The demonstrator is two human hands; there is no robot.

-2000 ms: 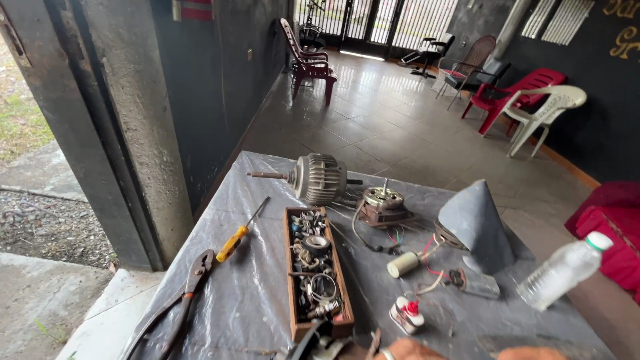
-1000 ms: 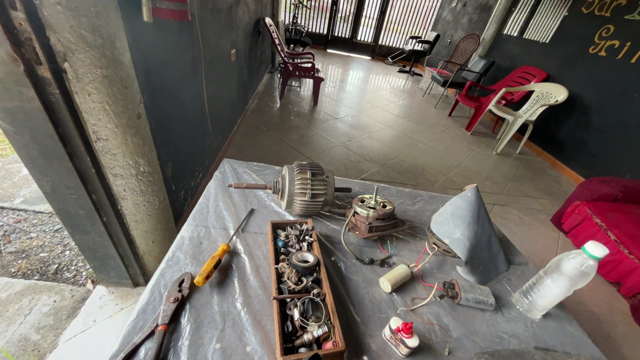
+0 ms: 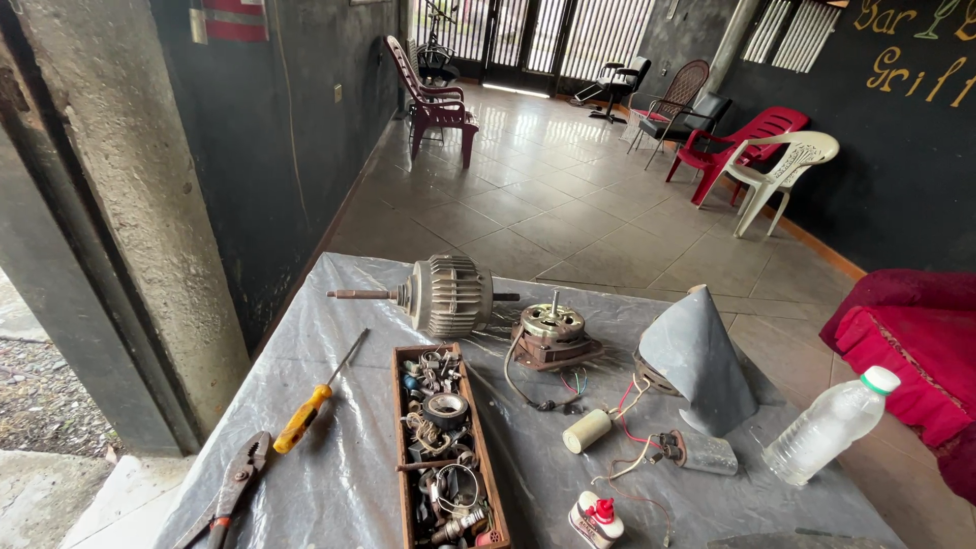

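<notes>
Neither of my hands shows in the head view now. On the plastic-covered table [image 3: 343, 488], a wooden box [image 3: 402, 503] holds a roll of black tape [image 3: 445, 409], a spark plug [image 3: 460, 526] and small metal parts. A yellow-handled screwdriver [image 3: 305, 417] and slip-joint pliers [image 3: 239, 476] lie left of it. Behind the box rests a finned electric motor [image 3: 451, 297] with a long shaft, and right of that stands a smaller open motor [image 3: 550, 335]. A cylindrical capacitor [image 3: 587, 431], a metal capacitor [image 3: 705, 452] with wires and a small red-capped bottle [image 3: 596, 521] lie nearer. A grey sheet [image 3: 694, 358] covers part of another motor.
A clear plastic bottle [image 3: 831, 427] stands at the table's right side, near a red-covered sofa [image 3: 907, 358]. A concrete column [image 3: 145, 191] rises on the left. Plastic chairs, among them a white one [image 3: 797, 164], stand along the walls beyond.
Fingers showed at the bottom edge two seconds ago and are out of view now. The view has shifted, with more of the box in sight.
</notes>
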